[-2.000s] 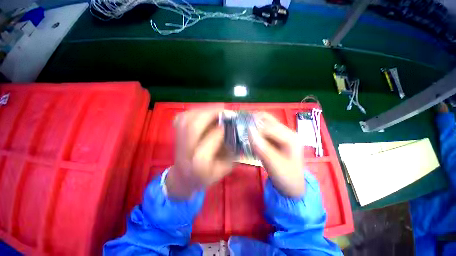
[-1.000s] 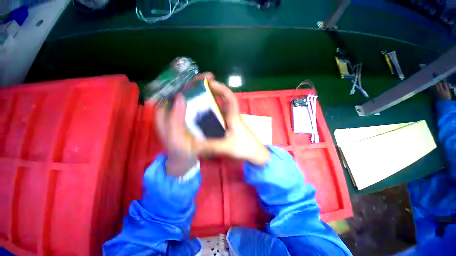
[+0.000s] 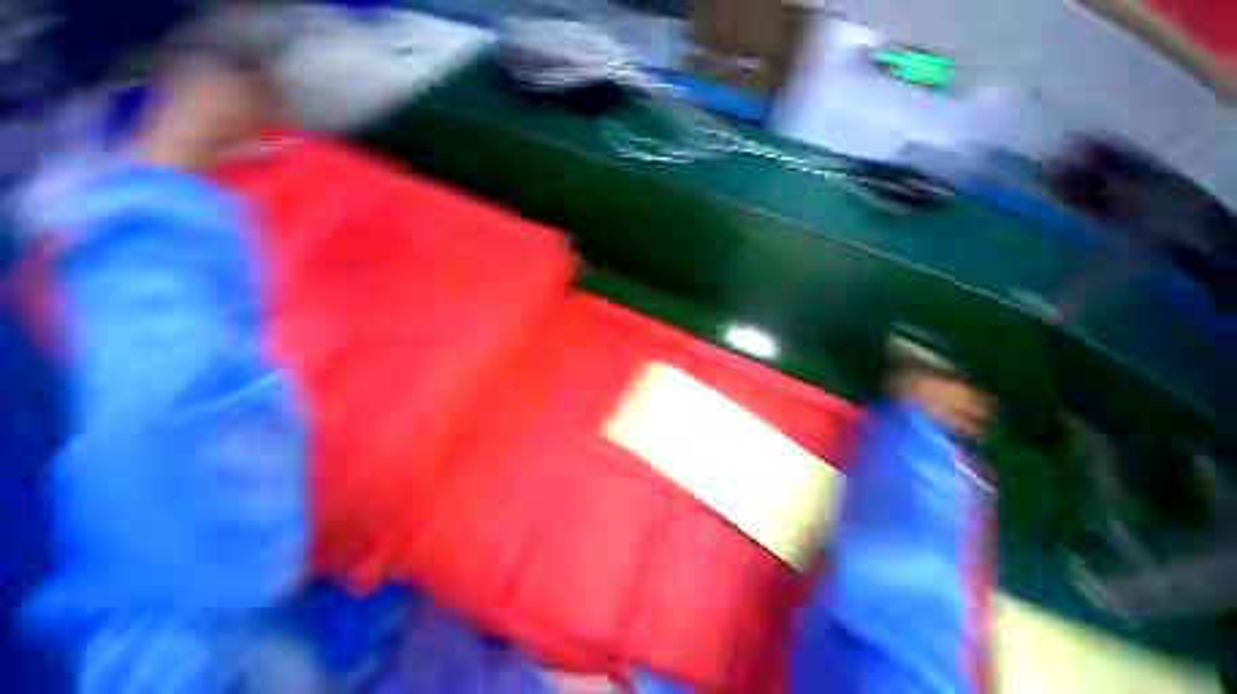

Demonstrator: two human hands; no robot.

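Note:
The frame is strongly blurred. My left hand point(image 3: 210, 111) is at the upper left, beyond the far left corner of the red tray stack point(image 3: 407, 271); I cannot tell if it holds anything. My right hand point(image 3: 950, 396) is over the green surface, past the front red tray. A small pale and dark shape shows at its fingertips, but I cannot tell what it is or whether it is held. A cream sheet point(image 3: 726, 461) lies on the front red tray point(image 3: 570, 542). My right sleeve hides the tray's right part.
The green bench point(image 3: 814, 292) runs behind the trays. A white cable coil point(image 3: 665, 133) lies at its back, with a white object point(image 3: 882, 102) bearing a green glow behind. Cream sheets point(image 3: 1085, 658) show at the lower right. Blurred pale strands point(image 3: 1153, 583) lie at the right.
My hands have parted, the left to the upper left, the right to the right. The module between them is no longer clearly visible. The view has turned and tilted, and the cream sheet is uncovered.

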